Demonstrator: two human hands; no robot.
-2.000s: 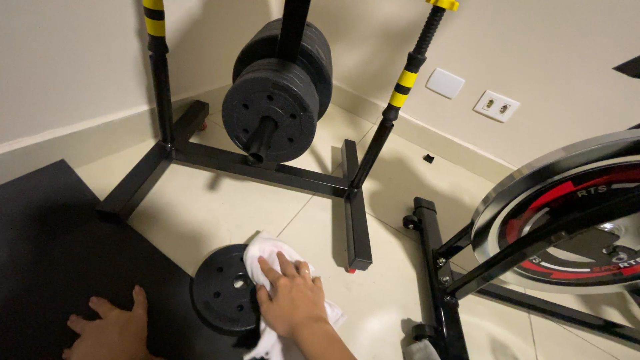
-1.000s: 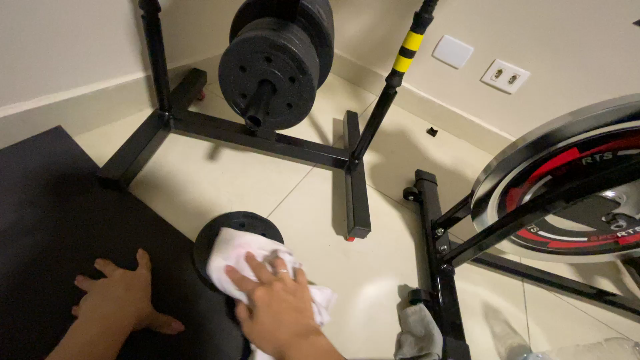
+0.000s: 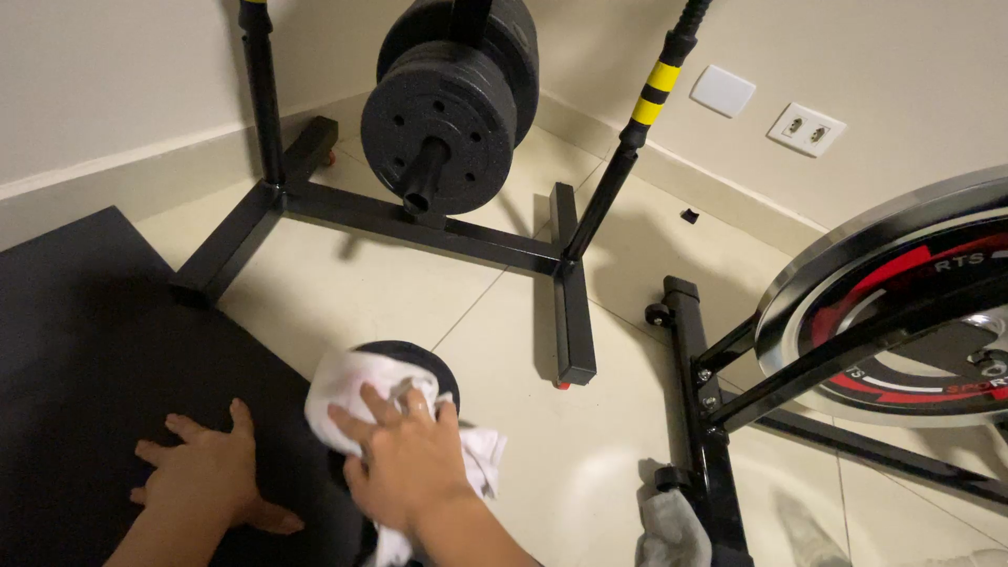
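Note:
A black weight plate (image 3: 441, 370) lies flat on the tiled floor beside the black mat (image 3: 142, 346), mostly hidden by a white cloth (image 3: 342, 394). My right hand (image 3: 409, 457) presses the cloth onto the plate, with its fingers bent over bunched fabric and one end of the cloth trailing onto the floor. To the left, my left hand (image 3: 205, 472) rests on the mat with spread fingers and nothing in it.
Ahead stands a black steel rack (image 3: 417, 228) with several weight plates (image 3: 441, 126) on its peg. An exercise bike's flywheel (image 3: 803, 276) and frame (image 3: 701, 409) are at right, with a grey cloth (image 3: 673, 531) by its foot. A small black piece (image 3: 690, 215) lies near the wall.
The cloth has shifted over the plate; two seconds ago it lay at the plate's right side and more of the plate showed. My right hand has moved left with it.

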